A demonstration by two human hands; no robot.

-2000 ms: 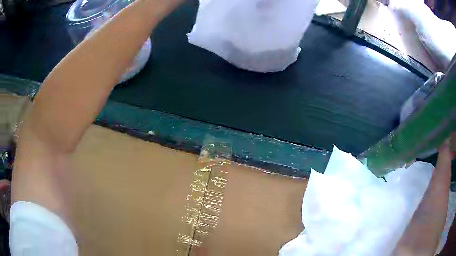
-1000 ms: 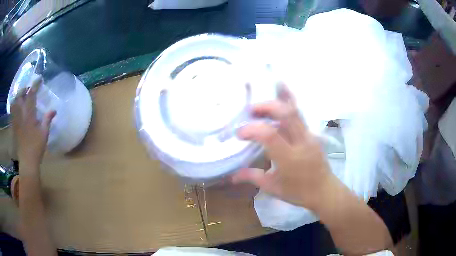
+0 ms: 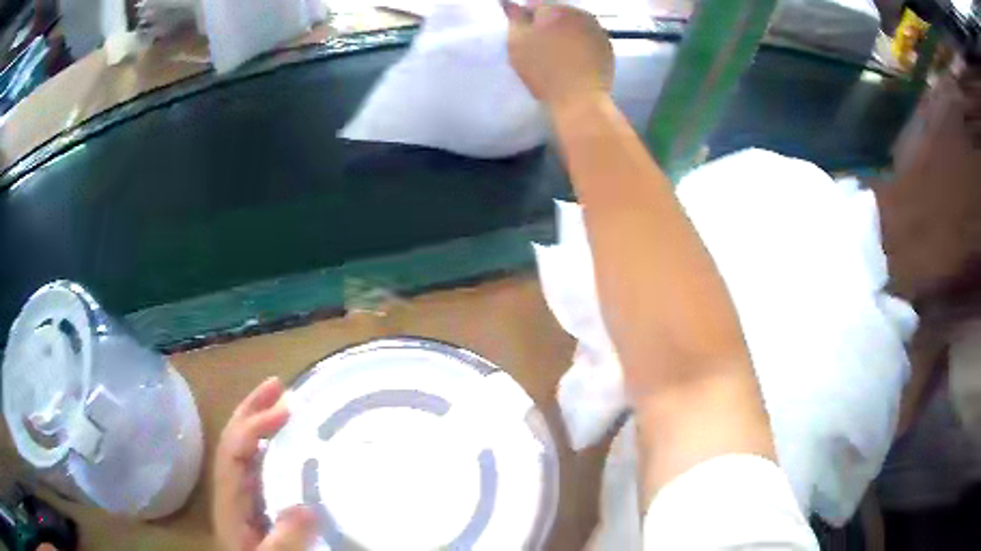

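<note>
A water tank [image 3: 400,468] is at the bottom centre, its white round end with curved slots facing up. My left hand [image 3: 256,479] grips its left side, thumb on the white end and fingers around the rim. My right hand [image 3: 562,54] is stretched to the far side of the belt, its fingers closed at the top of a white bagged bundle [image 3: 463,92]; its fingertips are partly cut off by the top edge. A second tank [image 3: 124,431] leans on the table at the left, its slotted lid and small white tab facing left.
The dark conveyor belt [image 3: 247,194] crosses beyond the cardboard-covered table [image 3: 484,323]. A green post [image 3: 710,75] stands past my right forearm. A large crumpled pile of white bags [image 3: 818,312] is at the right. White items stand beyond the belt. A dark object [image 3: 38,527] is at the lower left.
My right hand has left the central tank and reached out to the white bundle on the belt. My left hand has moved from the left tank to the central one. The view has shifted.
</note>
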